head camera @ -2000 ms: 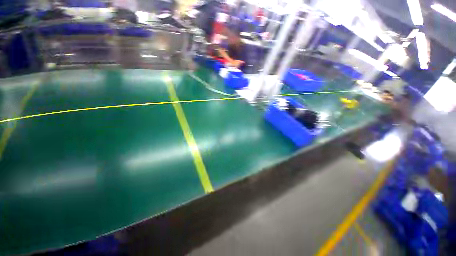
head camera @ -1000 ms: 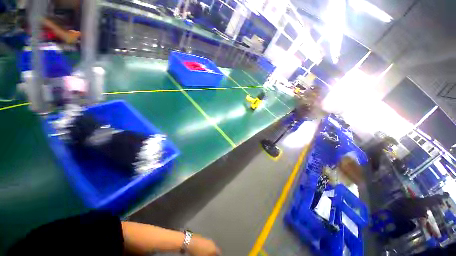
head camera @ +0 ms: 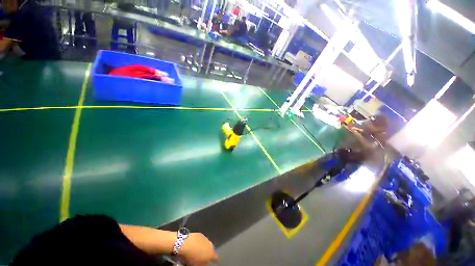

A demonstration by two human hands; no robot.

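Observation:
My left hand (head camera: 198,250) is at the bottom, with a metal watch on the wrist and a black sleeve. Its fingers are partly cut off by the lower edge, so its grip cannot be told. My right hand is out of the picture. The green-topped bench (head camera: 125,176) with yellow tape lines fills the left and middle. A yellow heat gun (head camera: 229,137) with a dark nozzle lies on it, beyond my hand. A blue bin (head camera: 136,91) holding red wire leads (head camera: 134,71) stands at the back left of the bench.
Grey floor runs along the bench's right side, with a round black stand base (head camera: 286,209) in a yellow-marked square. Blue bins (head camera: 393,218) line the right beyond a yellow aisle line. White uprights (head camera: 312,72) rise from the bench. A person in dark clothing (head camera: 32,31) is at the upper left.
The view has moved forward along the bench. The blue bin of black bundles has left the picture. The red-lead bin and heat gun appear larger and further left. My left arm stays at the bottom.

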